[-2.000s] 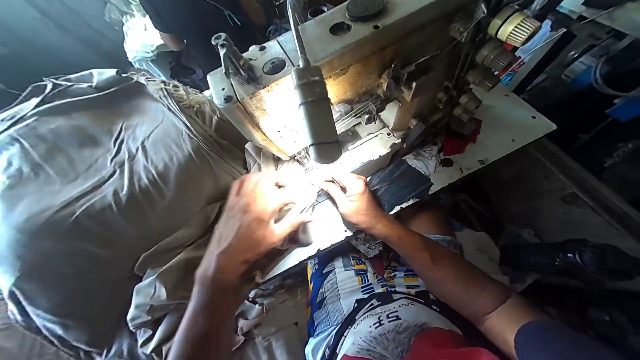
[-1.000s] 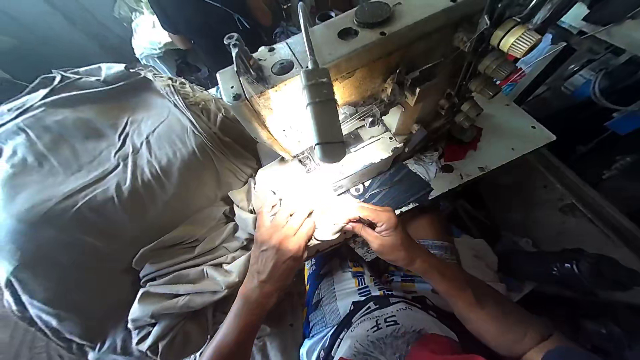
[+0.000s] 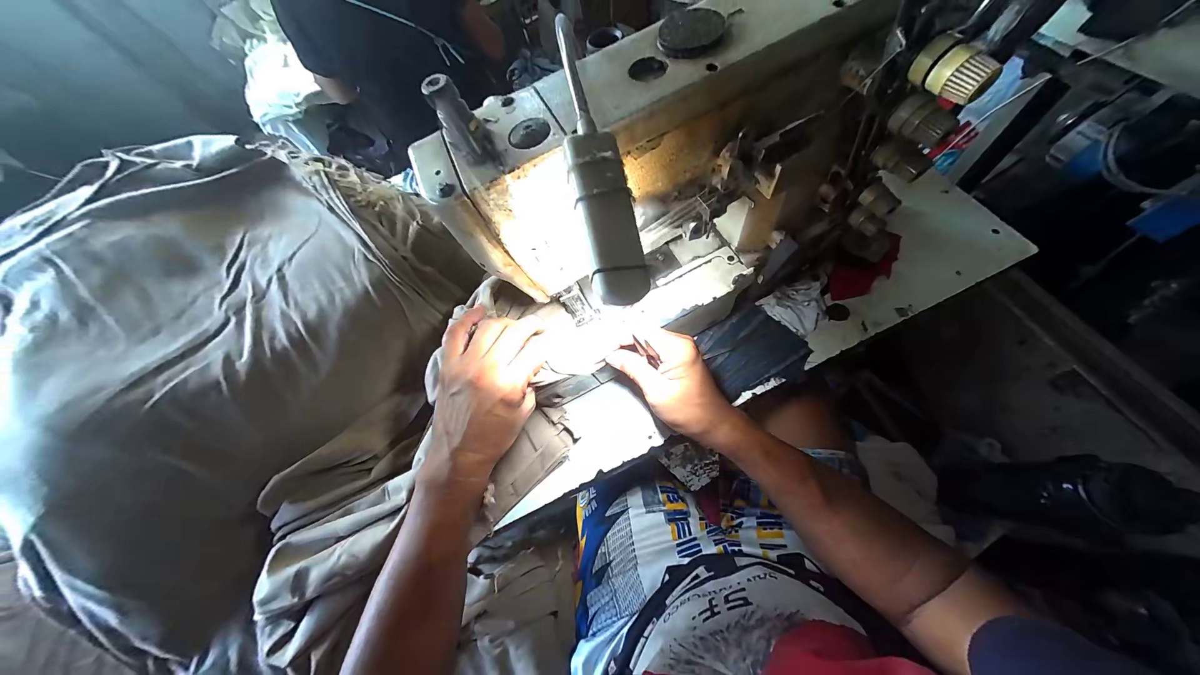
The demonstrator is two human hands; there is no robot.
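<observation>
An industrial sewing machine [image 3: 675, 122] stands ahead, its lamp [image 3: 607, 220] glaring over the presser foot [image 3: 577, 305]. Left of the foot, my left hand [image 3: 492, 361] lies on grey-beige fabric [image 3: 450, 366] with its fingers spread and slightly bent. My right hand [image 3: 670, 375] pinches the fabric's edge between thumb and fingers, just right of and below the foot. The glare washes out the cloth between the hands, so the seam and needle cannot be made out.
A large heap of grey-beige fabric [image 3: 206, 375] fills the left side. Thread tension knobs [image 3: 954, 70] are at the upper right. Red cloth [image 3: 864, 267] and a white scrap [image 3: 795, 305] lie on the machine table [image 3: 956, 253]. Another person [image 3: 384, 56] in dark clothing is behind the machine.
Over the last second, both hands have moved up toward the presser foot. The right hand has also moved left, bringing it nearer the left hand.
</observation>
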